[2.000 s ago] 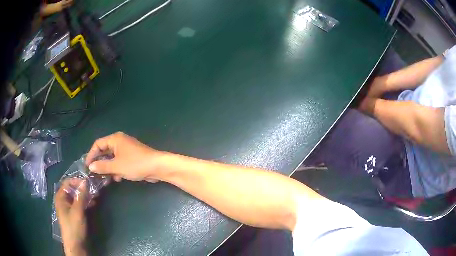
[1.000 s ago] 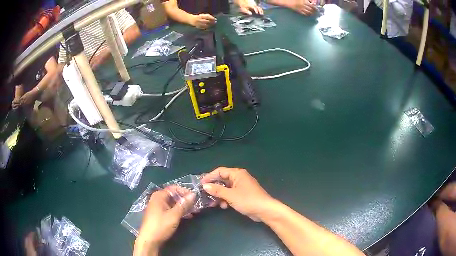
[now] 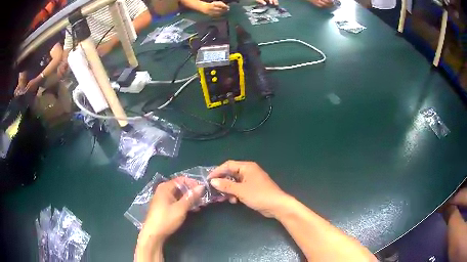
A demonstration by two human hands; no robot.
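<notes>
A clear zip-lock bag (image 3: 205, 176) is pinched between both hands at the lower middle. My left hand (image 3: 173, 204) grips its left part and my right hand (image 3: 246, 185) grips its right part, thumbs and fingertips close together. Fingers and glare hide what is inside the bag. Another clear bag (image 3: 139, 209) lies on the green table just left of my left hand, partly behind it.
A heap of clear bags (image 3: 146, 146) lies by the wooden post (image 3: 105, 84), another heap (image 3: 61, 236) at lower left. A yellow-framed black unit (image 3: 223, 79), a black tool (image 3: 256, 66) and cables stand beyond. A small bag (image 3: 434, 123) lies right. People sit around the table.
The view has swung from the right side of the table to its middle, then shifted slightly. Both hands keep hold of a clear bag, and their fingers have moved only a little.
</notes>
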